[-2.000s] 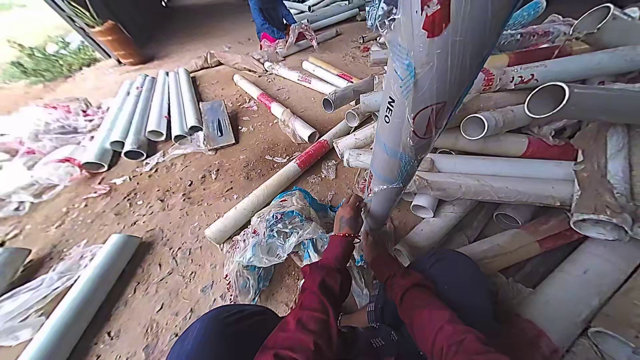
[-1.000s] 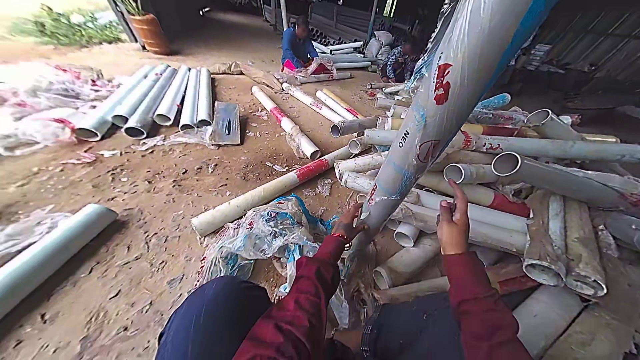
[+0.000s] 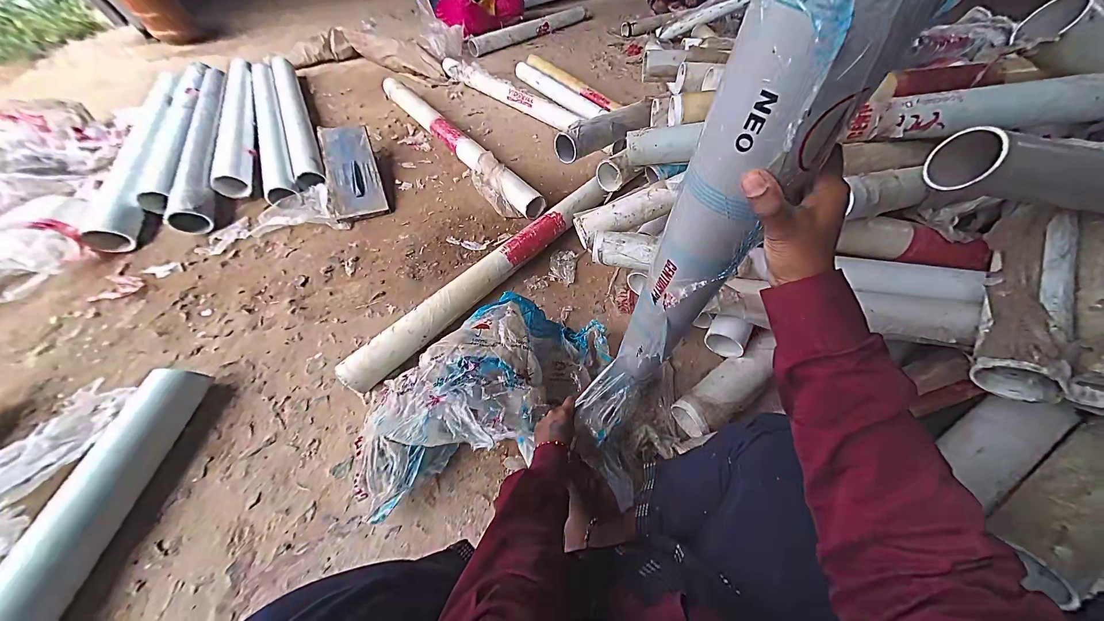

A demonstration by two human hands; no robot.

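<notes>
A large grey plastic pipe (image 3: 733,181) in a clear and blue printed film wrap leans up and away to the right in front of me. My right hand (image 3: 800,220) grips the pipe around its middle, thumb on the near side. Lower down, my left hand (image 3: 556,424) is closed at the loose end of the film wrap (image 3: 617,401), beside the pipe's lower end, which the film partly hides. Left of that hand, a crumpled heap of clear and blue plastic film (image 3: 466,379) lies on the dirt floor.
A long cream pipe with a red band (image 3: 448,302) lies behind the film heap. Many pipes (image 3: 906,285) are piled at the right. Several bare pipes (image 3: 194,155) and a flat plate (image 3: 354,172) lie at the left back, another pipe (image 3: 103,492) at the near left.
My right hand, off the pipe with fingers raised a second ago, is now on the pipe's middle. My left hand has moved lower, to the film at the pipe's bottom end.
</notes>
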